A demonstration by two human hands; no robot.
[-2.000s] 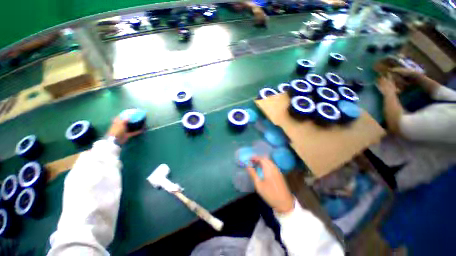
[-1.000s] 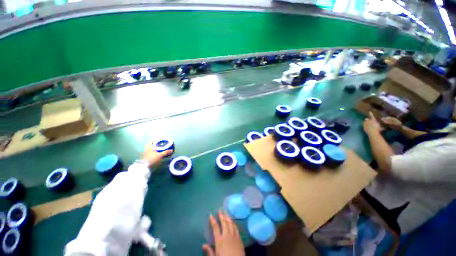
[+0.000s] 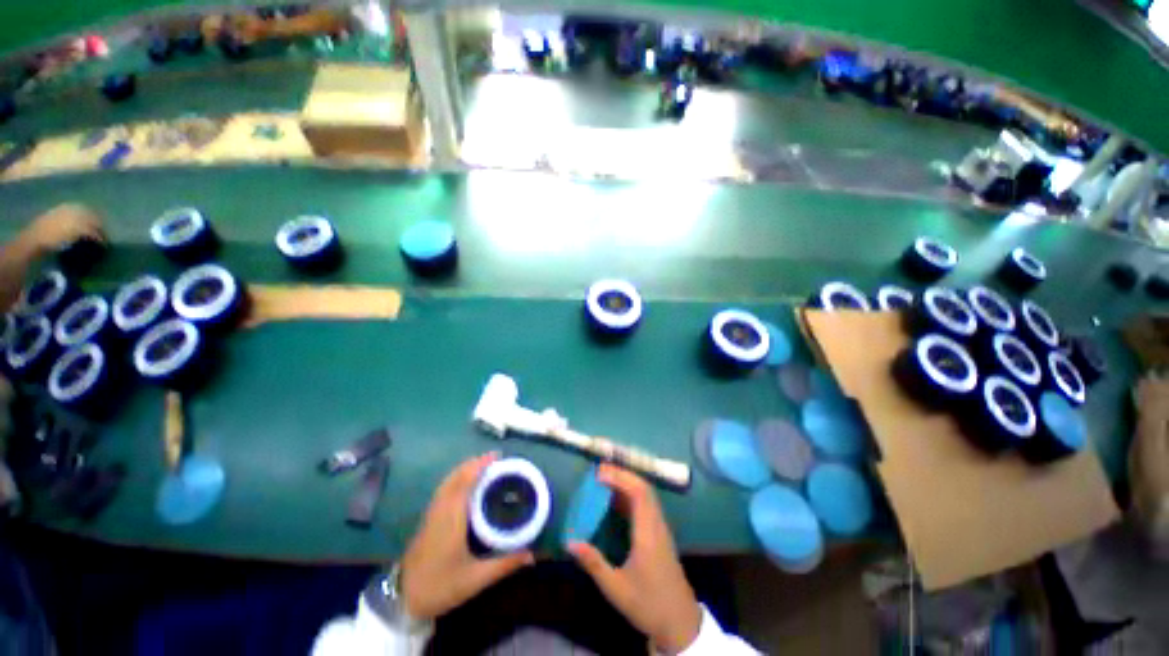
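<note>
My left hand (image 3: 442,560) holds a round black unit (image 3: 510,505) at the bench's front edge, its white ring and dark centre facing up toward me. My right hand (image 3: 649,572) holds a light blue disc (image 3: 588,508) on edge between thumb and fingers, just right of the unit and apart from it. A mallet (image 3: 583,440) with a white-wrapped head lies on the green bench just beyond my hands, its handle pointing right. Loose blue discs (image 3: 785,519) and grey discs (image 3: 783,447) lie to the right of my right hand.
Units stand grouped at left (image 3: 168,349) and on a cardboard sheet (image 3: 981,513) at right. A small tool (image 3: 173,428), a blue disc and small dark parts (image 3: 367,492) lie at front left. Another person's hand (image 3: 67,228) is at the far left. A cardboard box (image 3: 363,113) stands across the line.
My left hand has come back from the belt side with a unit. My right hand has moved beside it and now holds a blue disc. The view has turned left.
</note>
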